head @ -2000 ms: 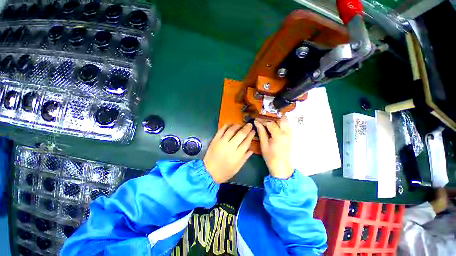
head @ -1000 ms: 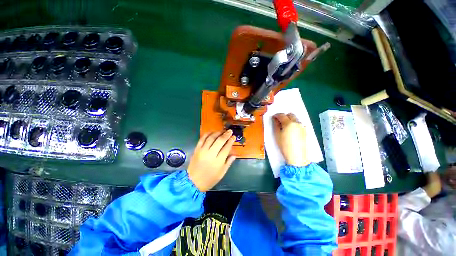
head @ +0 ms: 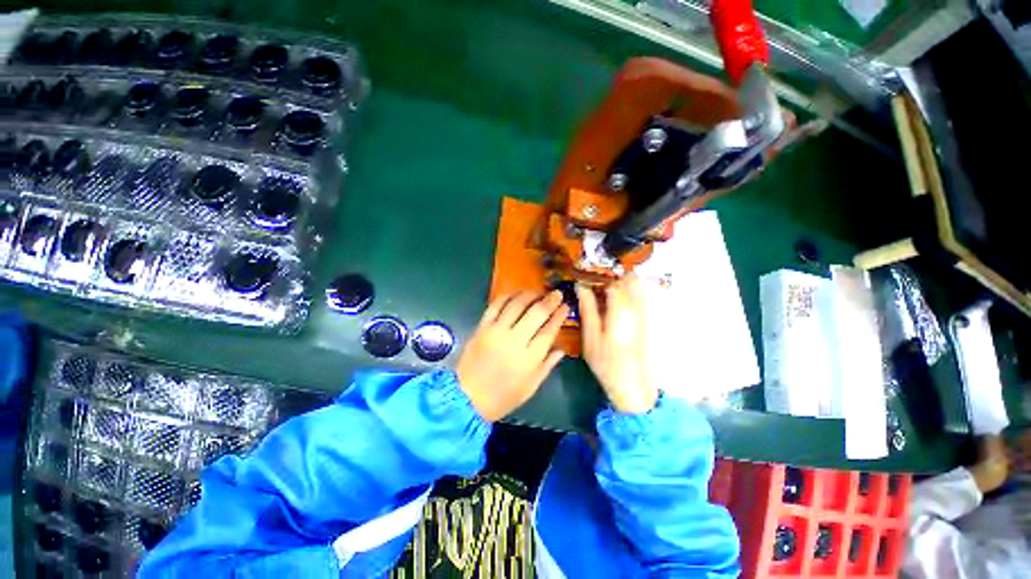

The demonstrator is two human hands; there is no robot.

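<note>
The press fixture has an orange base (head: 516,243) and a metal toggle clamp with a red grip (head: 739,40) raised above it. A black housing (head: 570,303) sits at the nest on the base, mostly covered by fingers. My left hand (head: 514,353) rests on the base with its fingertips on the housing's left side. My right hand (head: 617,339) has its fingertips at the housing's right side; whether they pinch a small part cannot be seen. The white paper (head: 707,305) lies right of the fixture, partly under my right hand.
Three loose black housings (head: 384,336) lie left of the fixture. A clear blister tray (head: 296,243) is at the left, another (head: 170,418) below it. A white box (head: 791,345), white strip (head: 861,362) and clear bag are at the right. A red crate (head: 808,520) and another person's sleeve (head: 961,526) are lower right.
My right hand has moved left from the white paper to the housing at the nest. My left hand stays at the housing. The camera view has shifted, so the bench appears moved.
</note>
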